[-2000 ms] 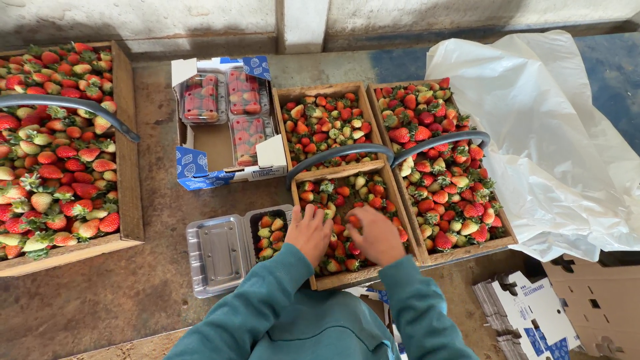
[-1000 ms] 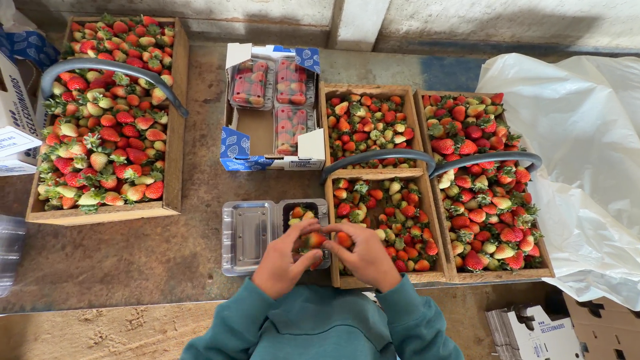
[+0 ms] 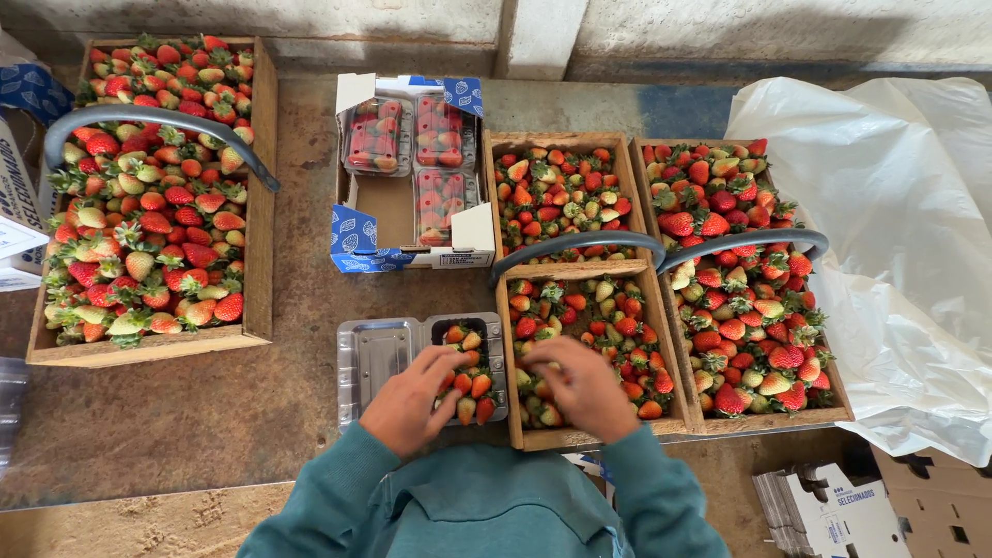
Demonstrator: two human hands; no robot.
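An open clear plastic clamshell (image 3: 377, 349) lies in front of me, its right half partly filled with strawberries (image 3: 465, 384). My left hand (image 3: 415, 397) is at that half, fingertips over the berries; whether it grips one is hidden. Just right of it, my right hand (image 3: 581, 387) reaches into the near section of a divided wooden crate (image 3: 673, 349); its fingers are blurred among the strawberries and their hold is unclear. Behind the clamshell, a blue and white cardboard box (image 3: 355, 236) holds several closed clamshells of strawberries (image 3: 440, 132).
Wooden crates with curved grey handles stand at the left (image 3: 262, 232) and right (image 3: 763, 425), both heaped with strawberries. White plastic sheeting (image 3: 914, 232) covers the far right. Folded cartons (image 3: 845, 504) lie below the table at lower right. More cardboard (image 3: 19, 186) stands at the left edge.
My hands were together over the clamshell's edge one second ago; now they are apart. My right hand has moved right into the crate, while my left remains over the berries in the clamshell.
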